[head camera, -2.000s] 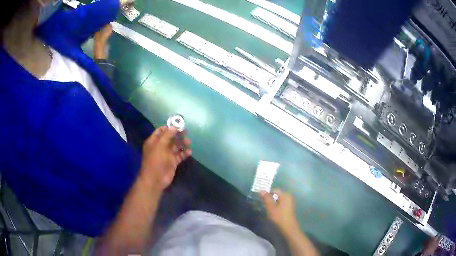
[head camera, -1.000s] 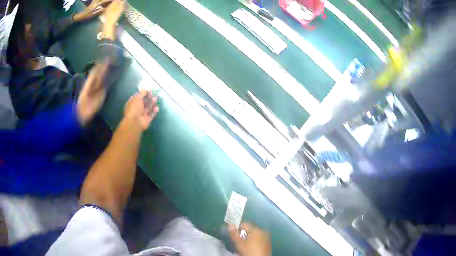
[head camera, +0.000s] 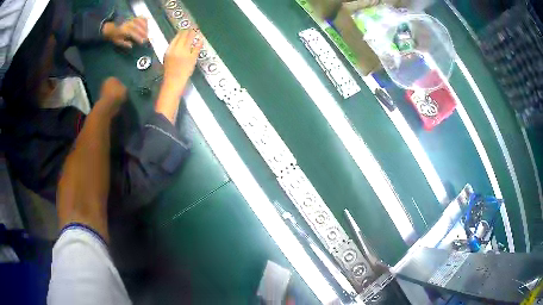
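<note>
A silver ring-shaped part lies flat on the green bench at the upper left. My left hand is below and left of the ring, not touching it; it is blurred and its fingers are hidden. A white card-like piece shows at the bottom edge. A small skin-coloured patch beside it may be a fingertip of my right hand, which is otherwise cut off. A long silver plate with round parts along it runs diagonally across the bench.
Another person's hands are at the plate's upper end and beside the ring; the dark sleeve is near my left forearm. A perforated plate, a red container and a clear bag are farther back. A metal machine stands at lower right.
The view has swung left along the bench. The ring, earlier at my left fingertips, now lies on the bench, apart from my hand. The card and my right hand have moved down to the bottom edge.
</note>
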